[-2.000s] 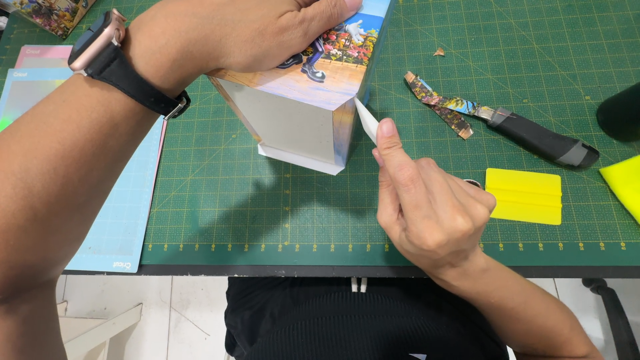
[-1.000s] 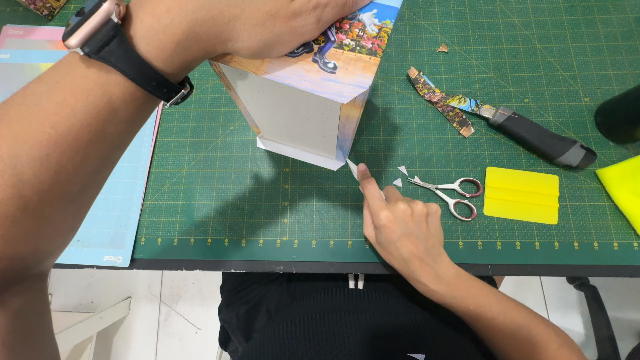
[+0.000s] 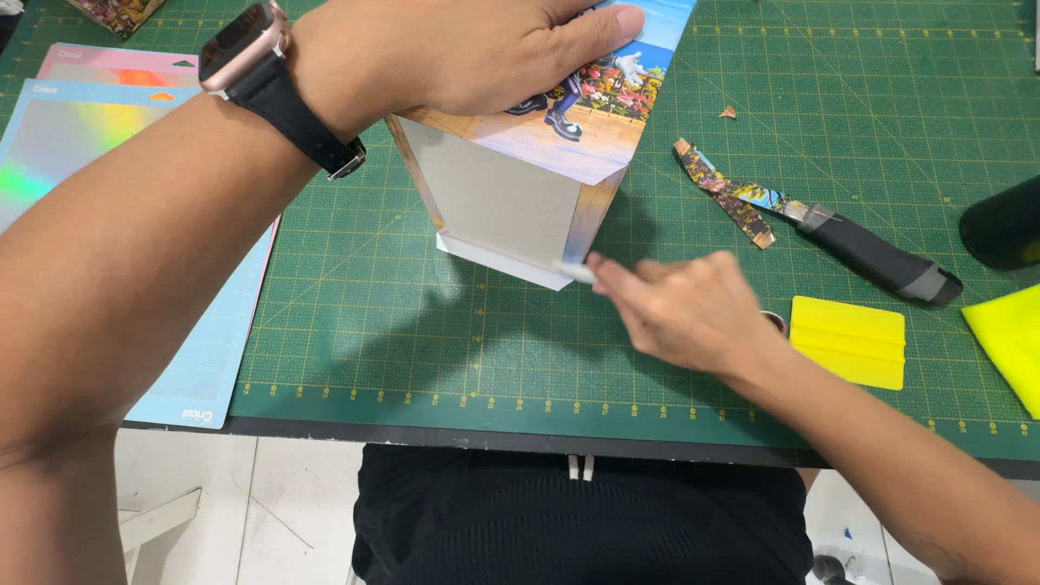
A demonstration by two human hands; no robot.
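A box covered in printed picture sheet stands on the green cutting mat, its bare grey side toward me. My left hand lies over its printed top, fingers partly out of frame, thumb pressed on the picture. In my right hand is a slim white pointed tool, blurred, its tip at the white folded flap along the box's lower edge, near the right corner. Small scissors are mostly hidden behind the right hand. Right of that hand lies a yellow plastic squeegee.
A black-handled utility knife touches printed offcut strips on the cutting mat. Blue and pink Cricut mats lie at left under my forearm. A dark cylinder and a yellow cloth are at the right edge.
The white tool first pointed at the box's upper right corner, then at its lower right corner; now it reaches over the lower flap. The scissors, plainly seen one second ago, are now mostly covered.
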